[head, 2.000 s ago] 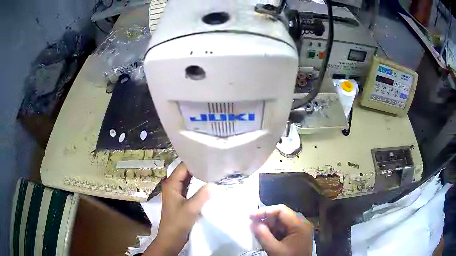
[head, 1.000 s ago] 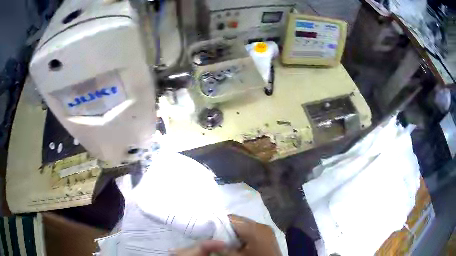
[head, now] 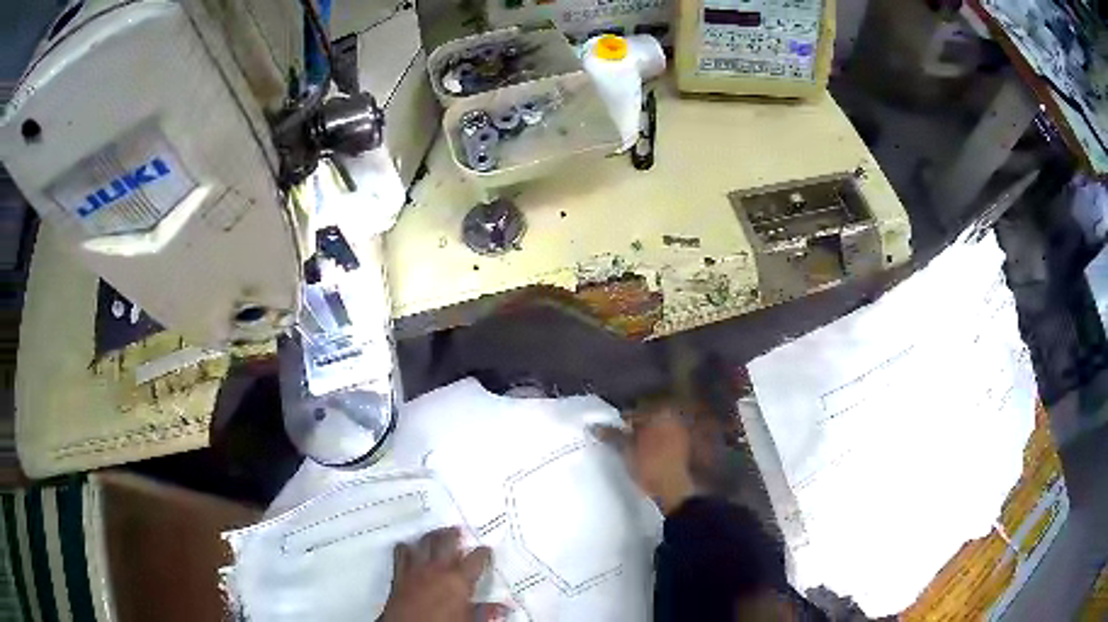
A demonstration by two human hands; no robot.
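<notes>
A white garment panel with a dark stitched pocket outline lies in front of me, below the machine arm. A frayed white piece with a narrow stitched rectangle lies at its left. My left hand rests on that piece with its fingers spread. My right hand is at the panel's upper right edge, blurred; its grip is unclear. The JUKI machine head is at upper left. The rounded end of the cylinder bed shows below it, beside the cloth.
A white panel stack lies on wood at right. On the worn cream table are clear parts trays, a round metal disc, a white bottle with an orange top and an operation panel.
The view has swung right and down. The cloth was under the machine head; now it lies spread below the arm's end, pocket outline showing. My hands have moved apart on it.
</notes>
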